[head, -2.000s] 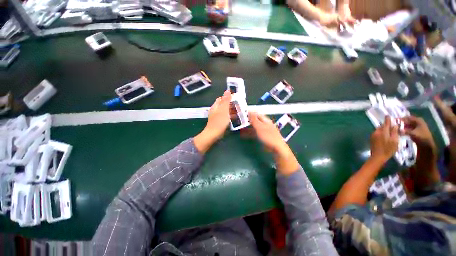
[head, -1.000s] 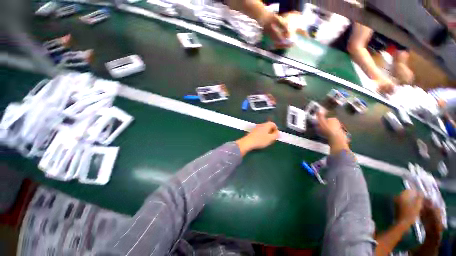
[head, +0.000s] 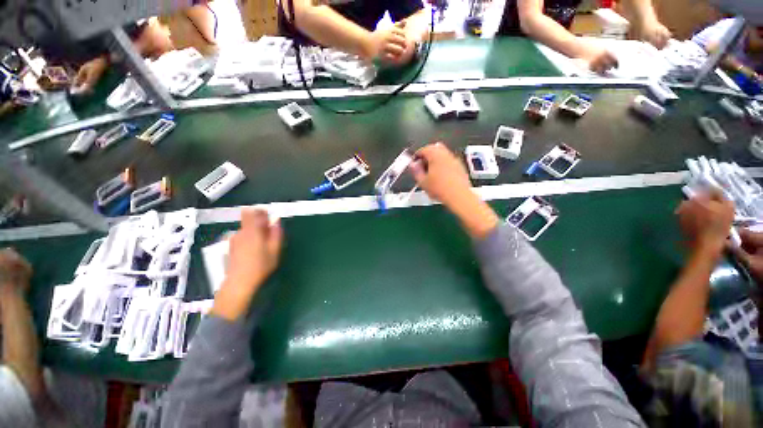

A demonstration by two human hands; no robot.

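My right hand (head: pixel 443 177) is over the belt's near edge, its fingers on a half-assembled white unit (head: pixel 393 172) that is tilted, with a blue battery (head: pixel 382 203) hanging at its lower end. My left hand (head: pixel 249 255) is at the right side of the pile of front covers (head: pixel 125 280). A white piece (head: pixel 215 262) shows beside its fingers; whether it is gripped is unclear. Another open unit (head: pixel 532 218) lies on the green bench top, right of my right forearm. Two closed units (head: pixel 482 162) (head: pixel 508 142) stand on the belt just right of my right hand.
The dark green belt (head: pixel 276 163) carries more units, some with blue batteries. A pale rail (head: pixel 309 203) separates it from the bench. A black cable (head: pixel 322 104) loops over the far side. Workers' hands show opposite (head: pixel 391 43), at right (head: pixel 708 219) and at far left (head: pixel 14 271).
My left hand has moved left to the pile of covers. My right hand has left the white unit on the belt and taken hold of an open unit. The view has turned and levelled.
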